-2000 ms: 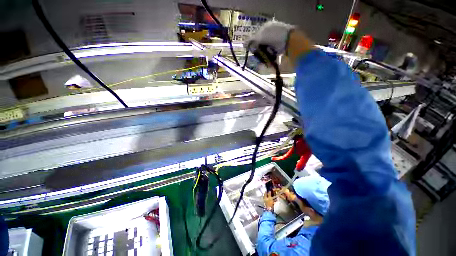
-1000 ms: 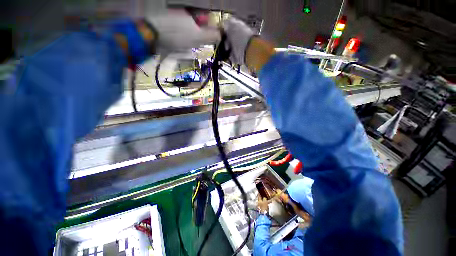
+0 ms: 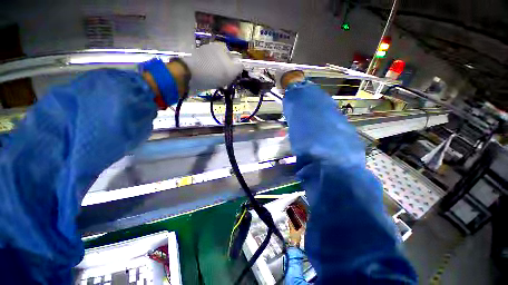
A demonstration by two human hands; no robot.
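My left hand (image 3: 214, 65), in a pale glove, is raised at the upper middle and closed around the black cables (image 3: 229, 133) near the overhead rail. My right hand (image 3: 270, 79) is beside it, mostly hidden behind its wrist and blurred; its grip cannot be made out. The cables form small loops under my hands and hang down in a thick black strand across the line. A dark oblong unit (image 3: 239, 234) with a yellow lead hangs lower, over the green belt (image 3: 209, 236).
White housings with red wires lie at lower left (image 3: 172, 261) and lower middle (image 3: 256, 267). Another person's hand (image 3: 294, 232) reaches into the middle one. A dotted white table (image 3: 404, 183), dark racks (image 3: 473, 195) and signal lights (image 3: 383, 47) stand right.
My left hand has come into view and joined my right at the cables. Since one second ago, both hands sit lower in the picture, and the view has shifted.
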